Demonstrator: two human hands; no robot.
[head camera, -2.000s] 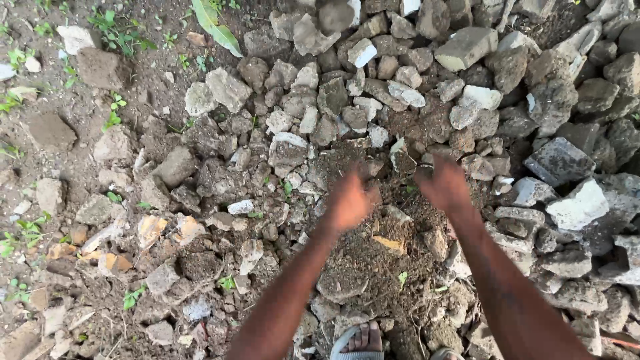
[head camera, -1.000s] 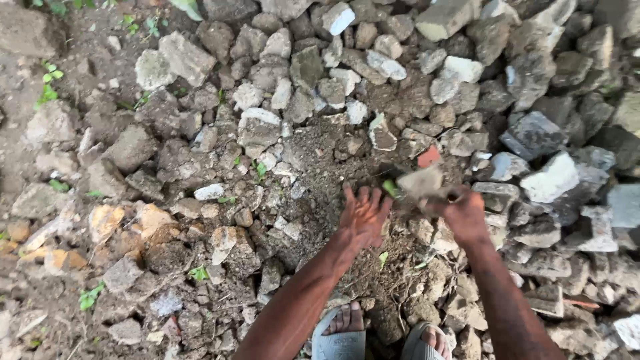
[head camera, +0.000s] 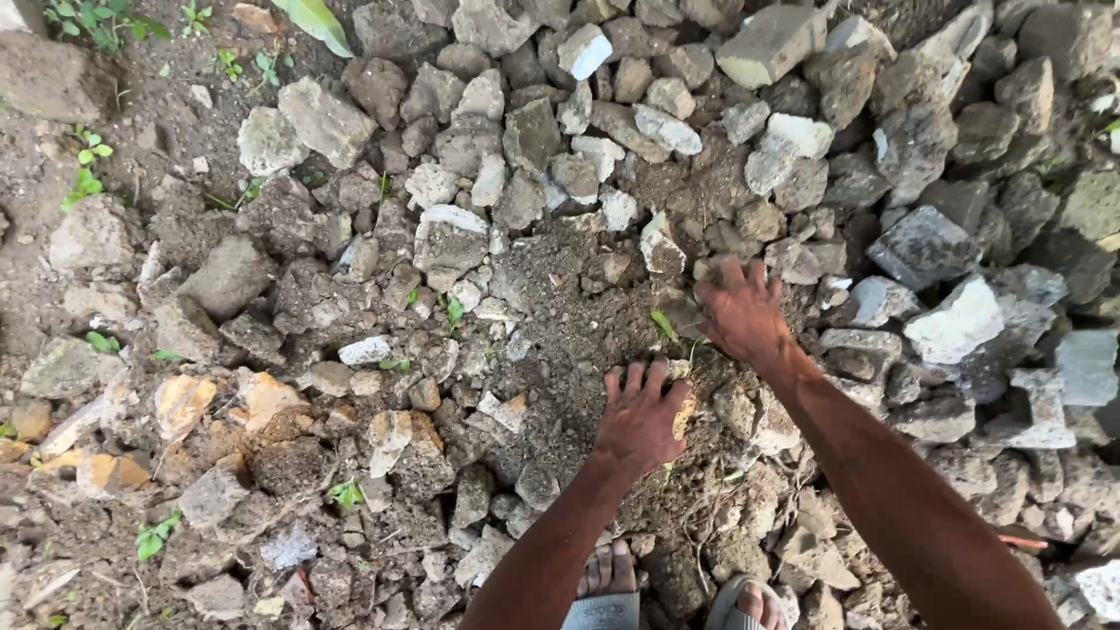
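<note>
My left hand (head camera: 637, 418) rests palm down on loose soil (head camera: 569, 324) just below the middle of the view, its fingers spread and a yellowish stone partly showing beside its thumb. Farther up and to the right, my right hand (head camera: 744, 311) reaches down to the soil with fingers apart; its fingertips are slightly blurred and touch or nearly touch a grey stone. Between the two hands lies a small green leaf (head camera: 664, 325). A white-edged stone (head camera: 661, 245) sits just above my right hand.
Broken stones and rubble surround the soil patch, including a white chunk (head camera: 955, 322) and a dark grey block (head camera: 925, 248) at right. Orange-tinted stones (head camera: 184, 407) lie at left. My sandalled feet, one in a grey sandal (head camera: 602, 611), stand at the bottom edge. Thin roots lie near them.
One second ago my right hand held a flat greyish piece; now it holds nothing visible and is down at the soil. The reddish fragment near it then no longer shows there.
</note>
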